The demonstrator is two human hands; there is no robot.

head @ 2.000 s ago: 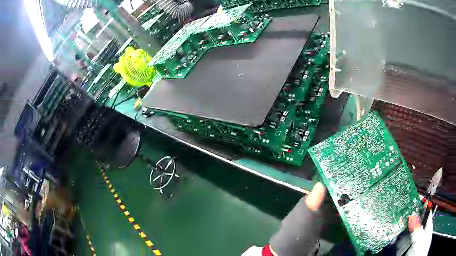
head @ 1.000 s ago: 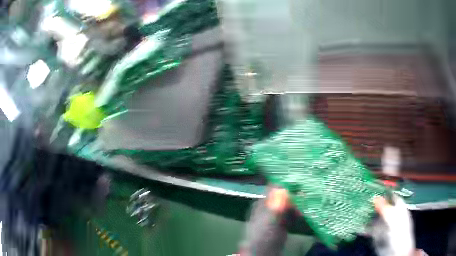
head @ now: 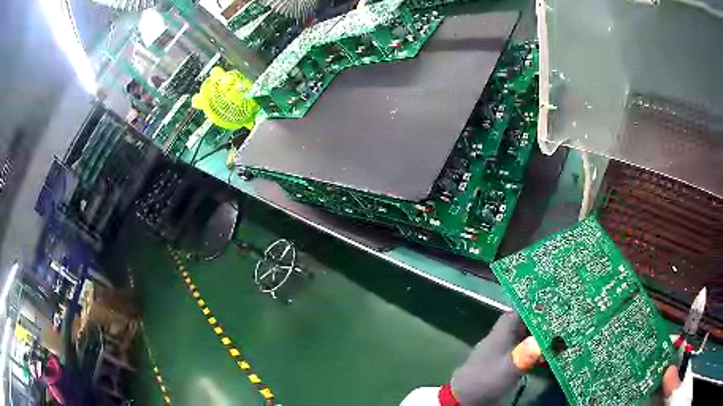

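Observation:
A green circuit board point(head: 591, 317) is held tilted at the lower right, its side with silvery solder dots facing me. My left hand point(head: 495, 361), in a grey fingerless glove with a red cuff, grips the board's left edge; its fingers behind the board are hidden. My right hand point(head: 675, 388) is at the board's lower right edge, mostly cut off by the picture's bottom. Side cutters point(head: 694, 317) with steel jaws and red near the joint point upward from my right hand. How the right fingers share board and cutters is not clear.
Stacked boards point(head: 476, 226) lie on the bench at left under a black foam sheet point(head: 380, 111), with more boards on it. The clear shield point(head: 618, 95) covers a reddish-brown grid tray point(head: 658, 230) at right. A yellow-green fan point(head: 224, 98) stands beyond.
The view swung toward the tray and back, blurred in between. The board now sits slightly lower in the picture than at first, still held by my left hand.

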